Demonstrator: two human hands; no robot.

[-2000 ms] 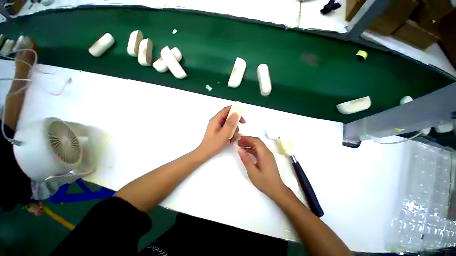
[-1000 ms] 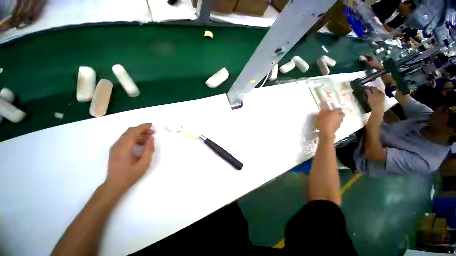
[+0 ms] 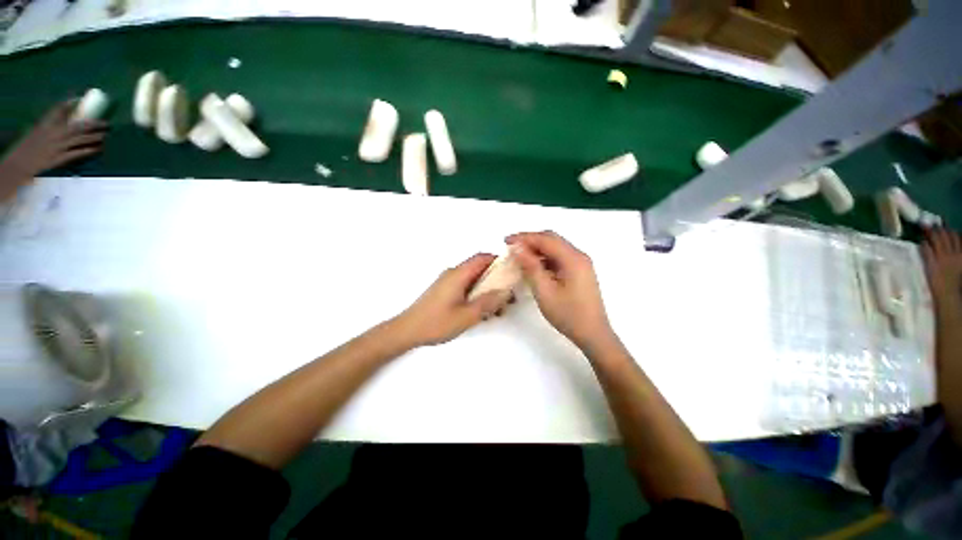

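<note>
A cream oblong plastic housing (image 3: 496, 276) is held above the white bench, tilted, in front of me. My left hand (image 3: 459, 301) is shut around its lower part, and the fingers cover much of it. My right hand (image 3: 559, 276) is at its upper end with bent fingertips on it. Whether those fingertips also pinch a small part is hidden. The black-handled tool is not visible.
The green belt (image 3: 517, 127) beyond the bench carries several housings (image 3: 378, 131). A grey upright (image 3: 781, 127) stands at right, with a clear blister tray (image 3: 844, 369) beyond it. A white fan (image 3: 74, 338) is at left. Other people's hands (image 3: 61, 137) show at both sides.
My view has swung back left. My right hand has come from the tray to meet my left, which now holds a housing. The black-handled tool has gone from the bench in view.
</note>
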